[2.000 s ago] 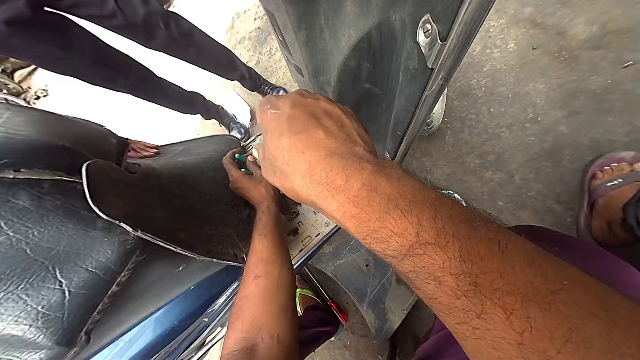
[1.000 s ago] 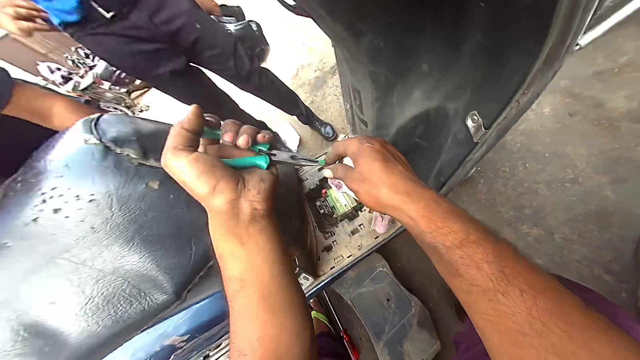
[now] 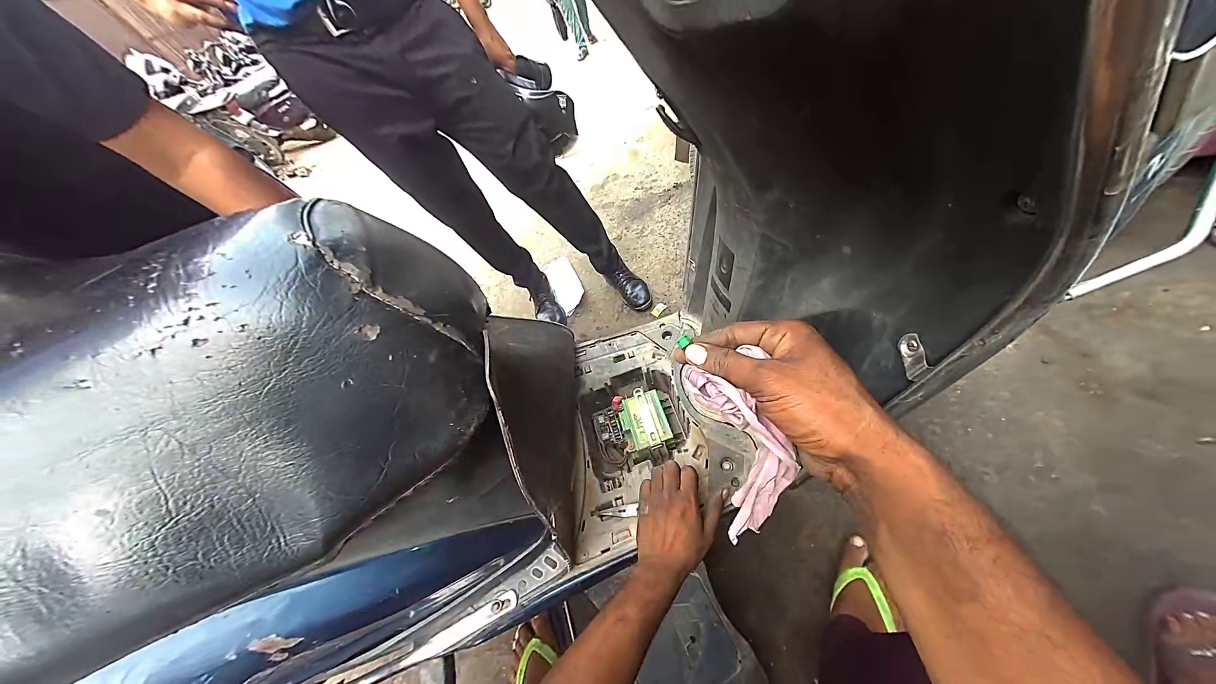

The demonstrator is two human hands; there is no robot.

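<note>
My right hand [image 3: 803, 394] pinches a small green piece [image 3: 685, 341] between thumb and forefinger, above the scooter's floorboard. A crumpled pink cloth [image 3: 750, 446] hangs from this same hand. Lower down, my left hand [image 3: 673, 522] rests palm down on the floorboard [image 3: 594, 541]. The metal jaws of the pliers [image 3: 619, 511] stick out beside its fingers; the handles are hidden, so its hold on them is unclear. Between the hands and the seat, a green battery [image 3: 646, 423] sits in an open recess, with a red part and wiring at its left.
The worn black scooter seat [image 3: 237, 380] fills the left, above a blue side panel [image 3: 332, 598]. The black front leg shield [image 3: 874, 190] rises at the right. One person [image 3: 408, 104] stands beyond the scooter; another person's forearm [image 3: 195, 157] reaches behind the seat.
My left hand has moved down from above the seat to the floorboard with the pliers. The green piece is now away from the pliers' jaws, in my right fingers, and the pink cloth hangs there too.
</note>
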